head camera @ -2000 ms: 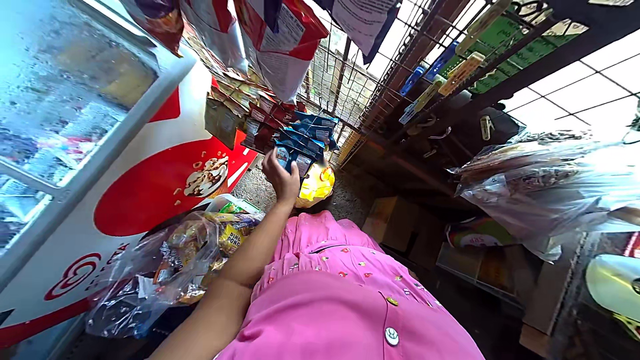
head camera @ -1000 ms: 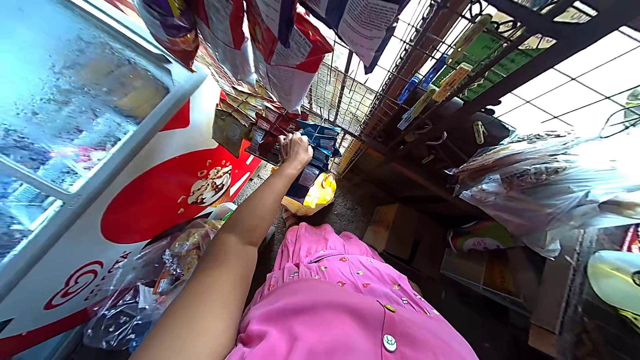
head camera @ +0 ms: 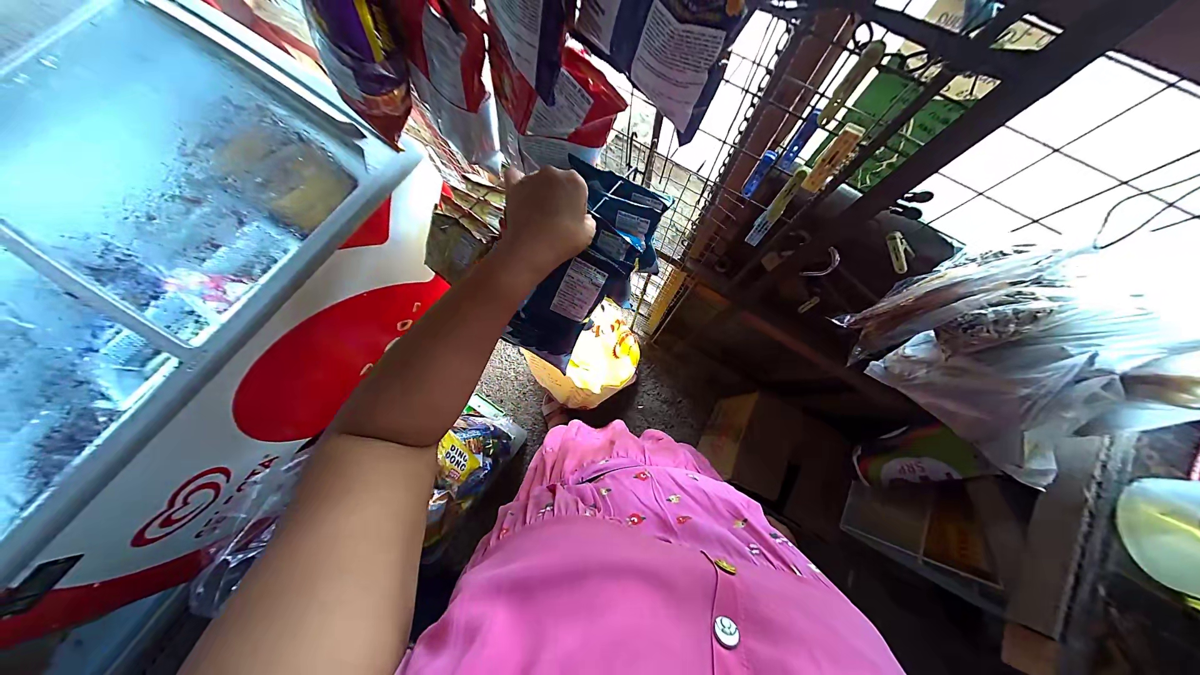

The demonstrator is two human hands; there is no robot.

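Note:
My left hand (head camera: pixel 548 214) is raised in front of me with its fingers curled, at the top of a hanging strip of dark blue snack packets (head camera: pixel 583 281). Its fingertips face away from me, so I cannot tell whether they grip the strip. Red and white snack bags (head camera: pixel 553 103) hang just above the hand. Below the dark packets a yellow, brightly lit bag (head camera: pixel 600 354) is partly covered by them. My right hand is not in view.
A glass-topped freezer (head camera: pixel 281 281) stands at the left. At the right, clear plastic bags (head camera: pixel 1012 347) hang over cardboard boxes (head camera: pixel 750 436). Clothes pegs (head camera: pixel 834 155) hang on a wire grille. A bag of snack packs (head camera: pixel 469 459) lies low beside the freezer.
My left hand has risen from the middle of the dark packets to their top, beneath the hanging red and white bags. The forearm now reaches further up and forward.

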